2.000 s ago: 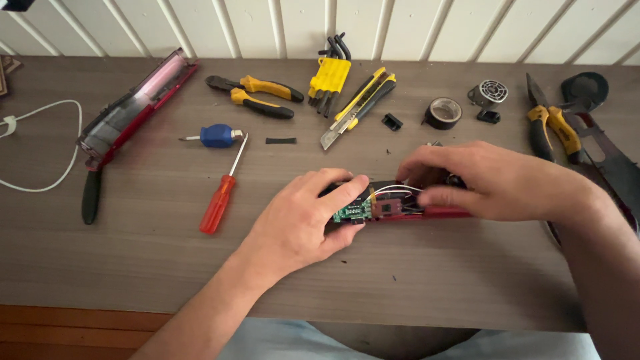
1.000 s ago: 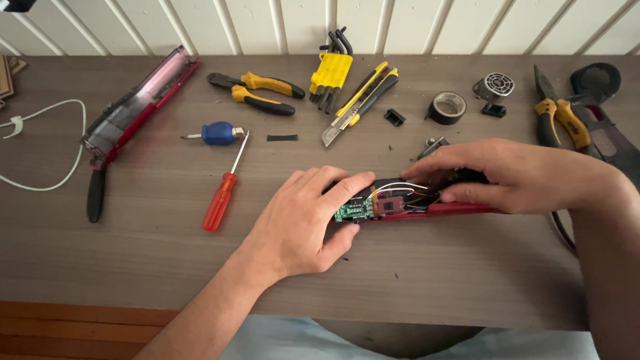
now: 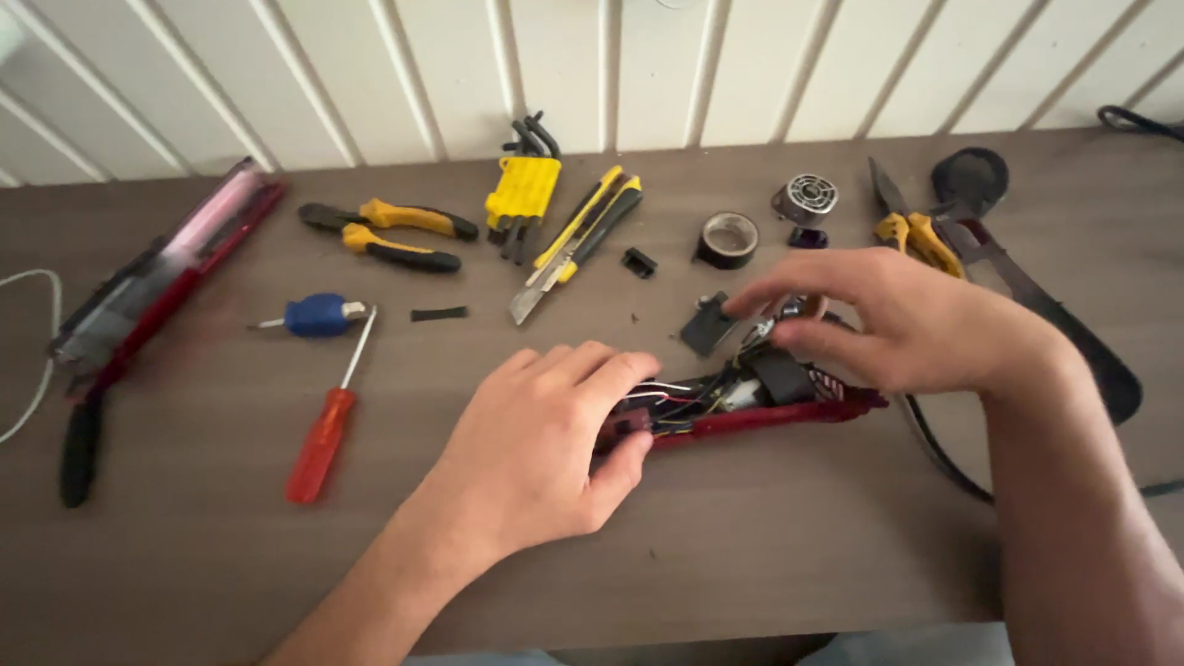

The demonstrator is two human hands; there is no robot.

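An opened red plastic housing (image 3: 777, 418) lies on the table, with wires, a reddish module (image 3: 625, 427) and a black-wrapped cylindrical part (image 3: 775, 377) inside it. Fingers and thumb of my left hand (image 3: 555, 444) grip its left end and cover part of the module. Above the right end is my right hand (image 3: 888, 319), thumb and fingers apart, close to wires and a small metallic part. Whether its fingertips touch them cannot be told. A black flat part (image 3: 708, 324) lies just left of those fingertips.
Behind the housing lie diagonal pliers (image 3: 407, 236), a yellow hex-key holder (image 3: 524, 190), a utility knife (image 3: 578, 240), a tape roll (image 3: 728, 240) and a round grille (image 3: 807, 199). Screwdrivers with blue (image 3: 317, 314) and red (image 3: 322, 444) handles are left. Long-nose pliers (image 3: 911, 227) and a black cable (image 3: 943, 462) are right.
My right hand has lifted off the housing's right end, uncovering the black-wrapped part and wires. My left hand now covers the green circuit board seen earlier.
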